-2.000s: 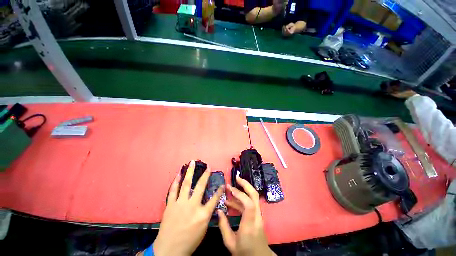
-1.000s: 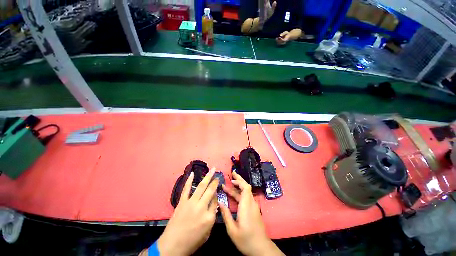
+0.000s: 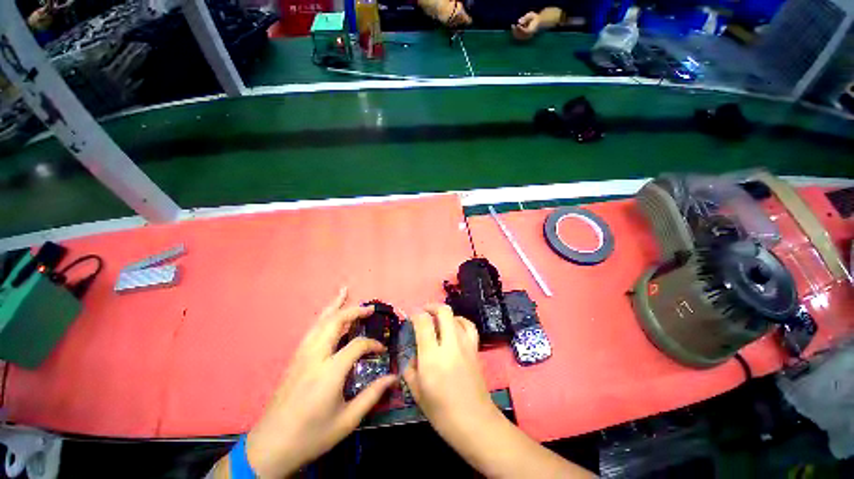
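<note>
A black camera body [image 3: 373, 327] lies open side up on the red-orange mat in front of me. My left hand [image 3: 314, 379] wraps its left and near sides, with a blue strap at the wrist. My right hand [image 3: 448, 365] grips a dark rear cover [image 3: 405, 346] at the body's right side, tilted up on edge. The fingers hide any link between the two. A second open camera body [image 3: 481, 299] lies to the right, untouched, with its own rear cover [image 3: 529, 339] beside it.
A slim pale rod [image 3: 521, 251], a tape roll [image 3: 579, 236] and a large olive-grey fan or blower [image 3: 698, 309] are at right. Grey strips [image 3: 148, 273] and a green box [image 3: 36, 318] are at left. Black units [image 3: 573, 119] sit on the green conveyor [image 3: 309, 154]. A person's hands show across it.
The rear cover, flat beside the body before, is now tilted up in my right hand. My left hand has moved left around the body, showing its inside. The view has shifted.
</note>
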